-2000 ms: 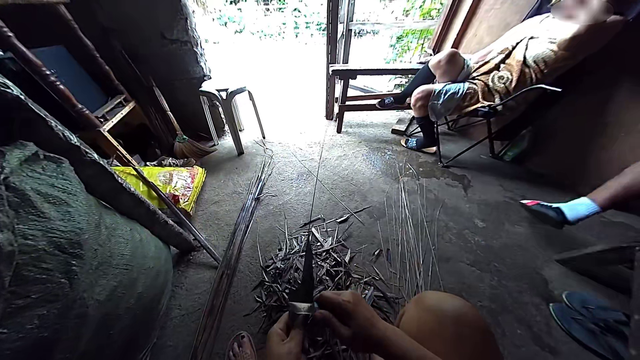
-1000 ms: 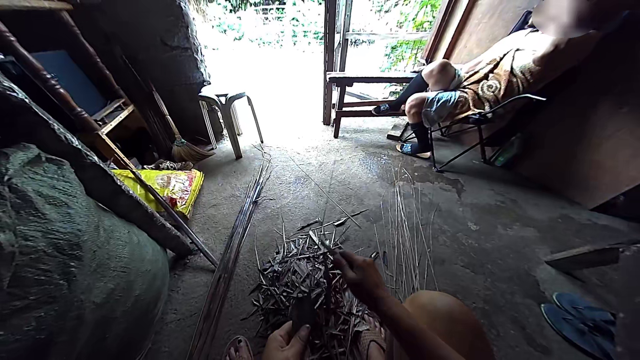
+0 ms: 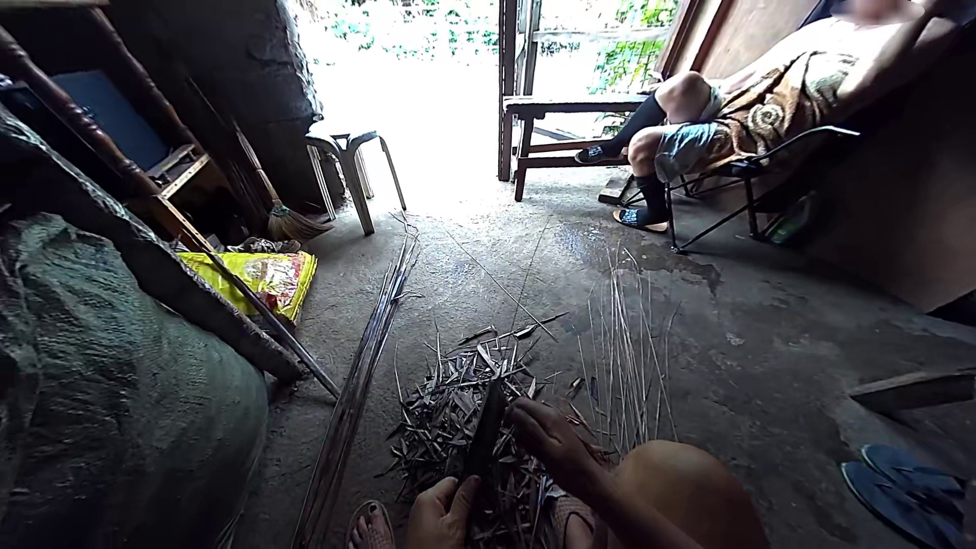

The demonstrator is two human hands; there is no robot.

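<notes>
My left hand, low in the view, grips the near end of a dark knife whose blade points forward over a heap of dry leaf shavings. Beside the blade on its right is my right hand, fingers curled near its far part; whether it pinches a thin strip is too dark to tell. A bundle of long dark stalks lies on the floor left of the heap. Thin pale midribs or sticks lie to its right, spread out.
A large green sack stands at the left, near a yellow sack and a broom. A plastic stool stands by the doorway. At right, a seated person and blue slippers. My knee is beside my right arm.
My right hand has come back toward me from the far side of the heap, where it was one second ago. The foot in a light sock at the right, visible two seconds ago, is out of view.
</notes>
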